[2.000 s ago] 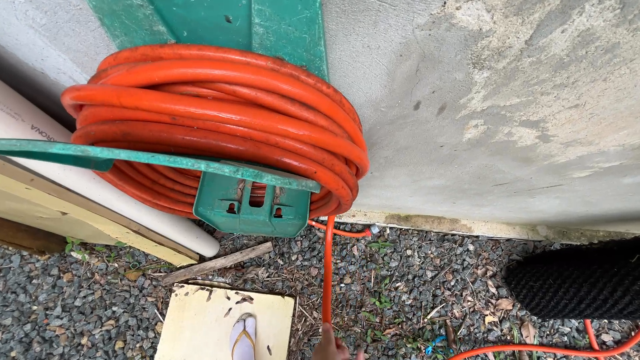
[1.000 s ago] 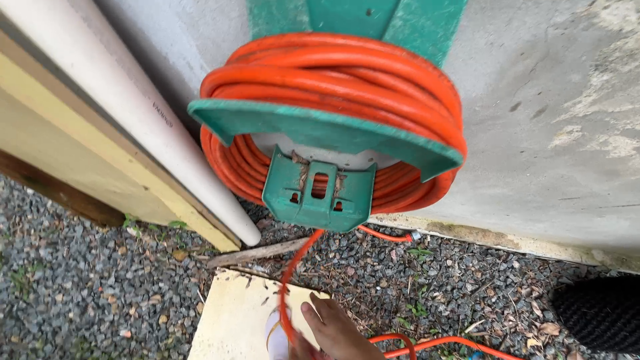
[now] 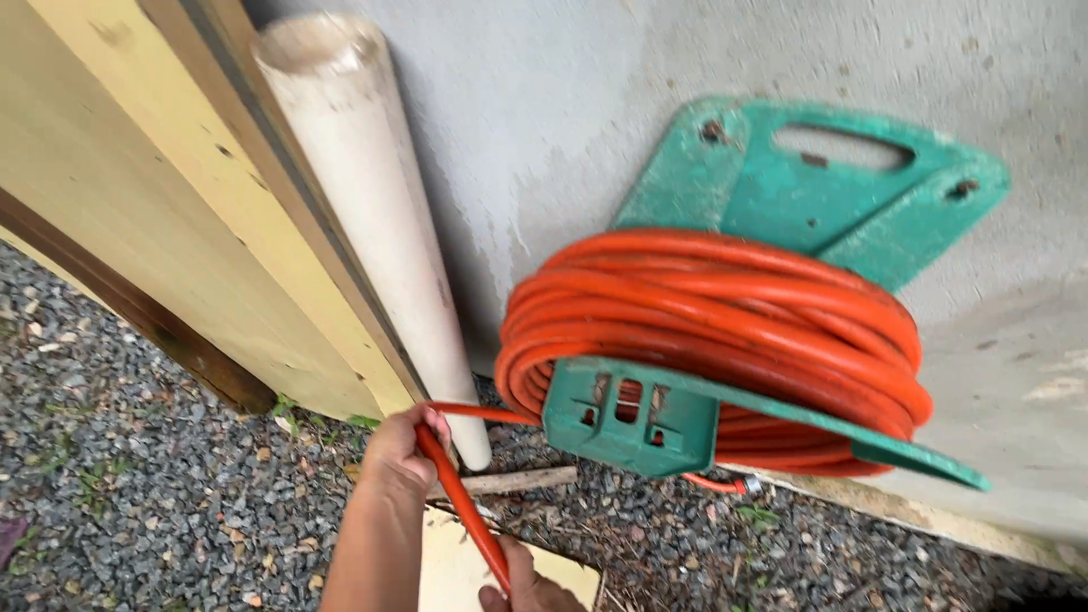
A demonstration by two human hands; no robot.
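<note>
An orange garden hose [image 3: 714, 314] lies coiled in many loops on a green plastic hose hanger [image 3: 816, 187] fixed to the wall. From behind the hanger's front plate a length of hose runs left to my left hand [image 3: 404, 450], whose fingers are closed around it. The hose bends there and slants down to my right hand [image 3: 527, 582], which grips it at the bottom edge of the view. Below the coil, a hose end with a grey fitting [image 3: 750, 484] shows near the foot of the wall.
A white plastic pipe [image 3: 374, 229] leans in the corner beside cream-painted wooden boards [image 3: 212, 195]. A grey rendered wall [image 3: 527, 110] stands behind the hanger. Gravel [image 3: 195, 510] covers the ground, with a loose wood strip [image 3: 518, 481] and a cream slab [image 3: 450, 552] on it.
The view has swung left and up the wall. A hand that was low on the hanging hose has moved up and left with it, and both my hands now hold the hose.
</note>
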